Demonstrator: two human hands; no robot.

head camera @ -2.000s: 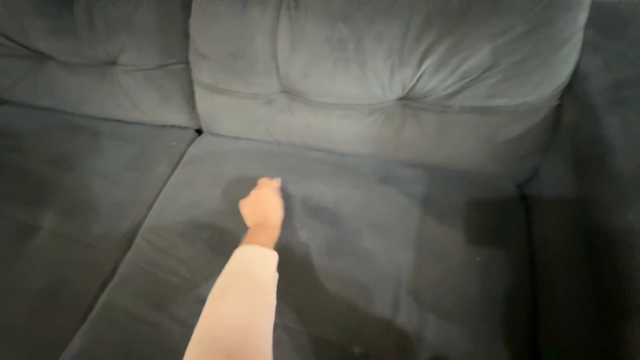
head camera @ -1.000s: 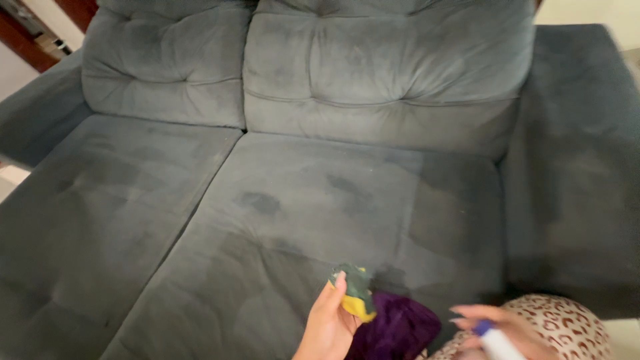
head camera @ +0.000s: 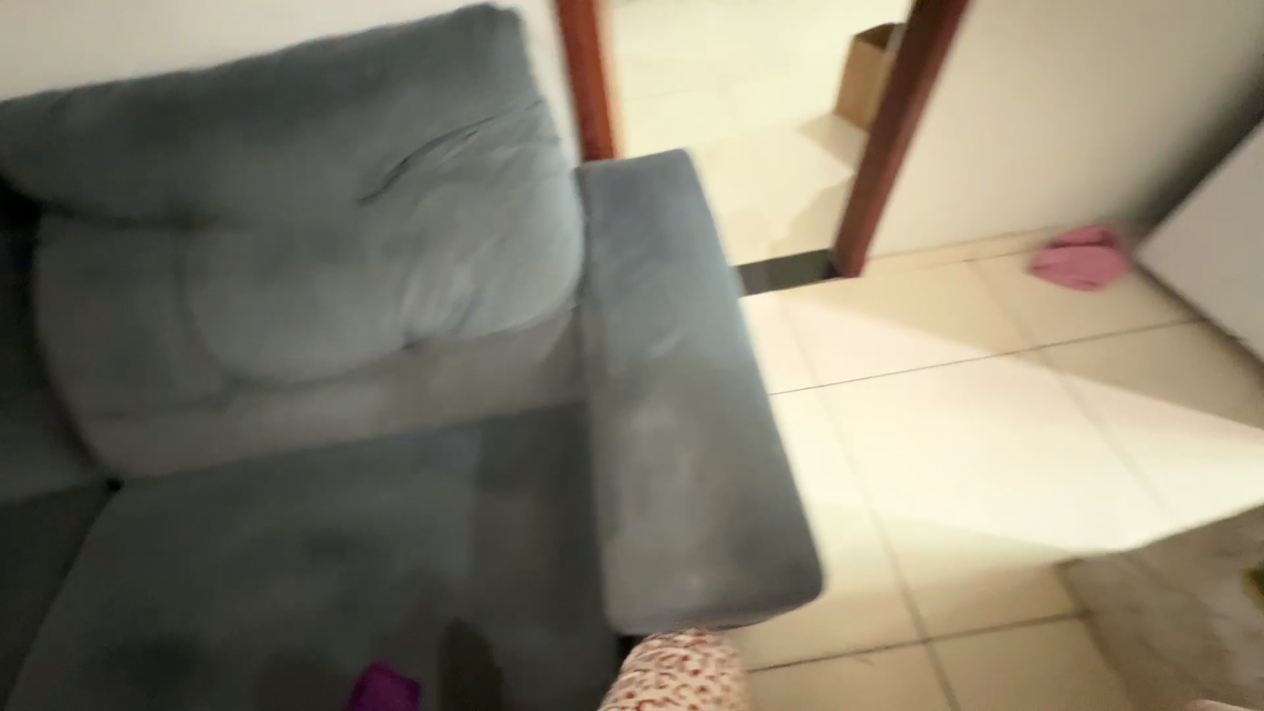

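Observation:
A grey velvet-like sofa fills the left half of the head view, with its seat cushion (head camera: 395,523), tufted back cushion (head camera: 326,286) and right armrest (head camera: 691,415). Darker patches mark the seat. Part of a purple cloth (head camera: 385,688) shows on the seat at the bottom edge. My left hand is out of the frame. A small sliver of skin, perhaps my right hand (head camera: 1210,705), touches the bottom right edge; its fingers and anything in them are hidden.
My leg in spotted fabric (head camera: 681,673) is beside the armrest's front. Pale floor tiles (head camera: 948,444) lie to the right, with a pink cloth (head camera: 1081,259) by the wall. Beyond a doorway with a reddish-brown frame (head camera: 899,128) stands a cardboard box (head camera: 864,79). A grey mat (head camera: 1175,602) lies lower right.
The view has swung right. My left hand, which held a green and yellow cloth or sponge, has left the frame. The white bottle in my right hand is no longer visible.

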